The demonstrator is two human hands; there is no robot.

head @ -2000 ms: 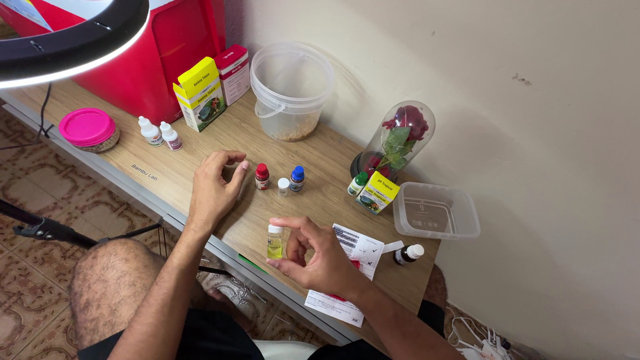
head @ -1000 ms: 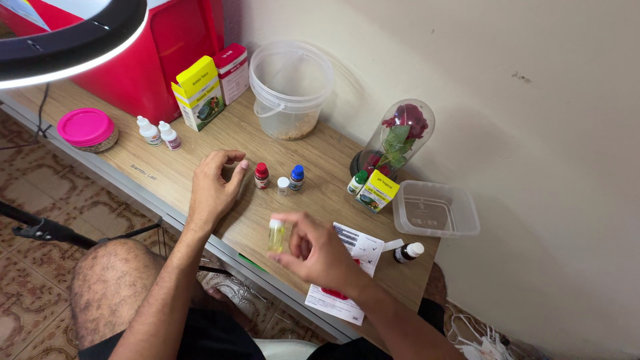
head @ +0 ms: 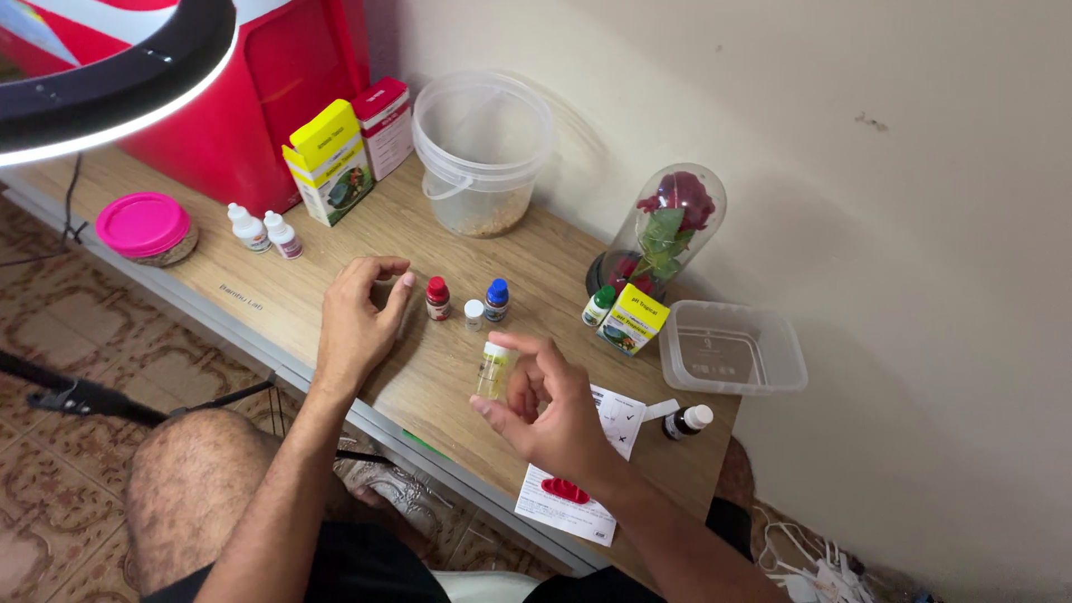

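Between the thumb and index finger of my right hand (head: 553,402) is a small clear vial (head: 493,371) with a white cap and yellowish liquid, held above the wooden tabletop. My left hand (head: 364,314) rests on the table with curled fingers and nothing in it. To its right stand a red-capped bottle (head: 438,299), a small white-capped vial (head: 474,314) and a blue-capped bottle (head: 497,300). Under and beside my right forearm lies a printed sheet (head: 578,511) with a red plastic piece (head: 566,491) on it.
A clear bucket (head: 481,142), yellow box (head: 329,163), red-and-white box (head: 387,126), white dropper bottles (head: 249,228) and pink-lidded jar (head: 146,228) stand farther back. Rightward are a rose under a dome (head: 662,226), green-capped bottle (head: 599,306), pH box (head: 634,320), clear tub (head: 733,347) and dark bottle (head: 687,421).
The vial in my right hand was upright with its liquid at the bottom; one second ago it was blurred, and now the liquid is spread along its inside. My left hand has stayed in place.
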